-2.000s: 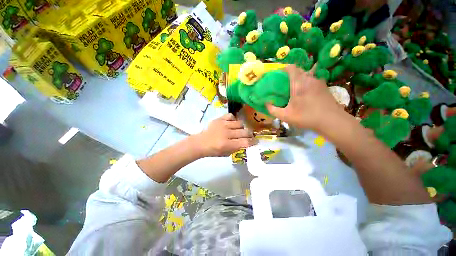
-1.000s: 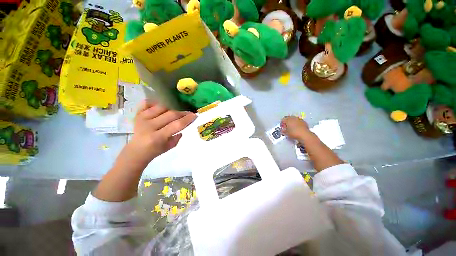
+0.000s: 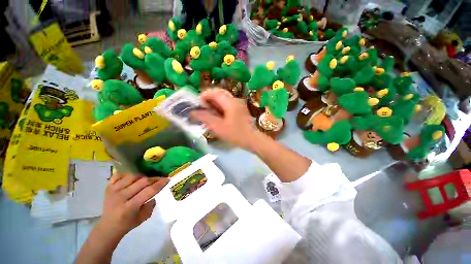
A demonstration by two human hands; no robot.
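An open handle carton (image 3: 230,219) stands in front of me, its white handle panels folded out towards me and its yellow "SUPER PLANTS" flap up at the back. A plush plant toy (image 3: 174,159) sits inside, its green top and yellow tip showing. My left hand (image 3: 129,198) grips the carton's left side near the opening. My right hand (image 3: 224,116) holds a small white card with dark print (image 3: 181,109), blurred, above the carton's back right edge. Another printed card (image 3: 272,187) lies on the table, partly beside my right sleeve.
Flat yellow box blanks (image 3: 41,149) are stacked at left. Many plush toys (image 3: 271,105) stand or lie across the far side and right of the table. A filled clear bag (image 3: 294,23) is at the back. A red plastic stool (image 3: 439,193) is at right.
My right hand has picked up a card from the table and moved it up and left to the carton. The view has shifted, showing more of the far side. My left hand still holds the carton.
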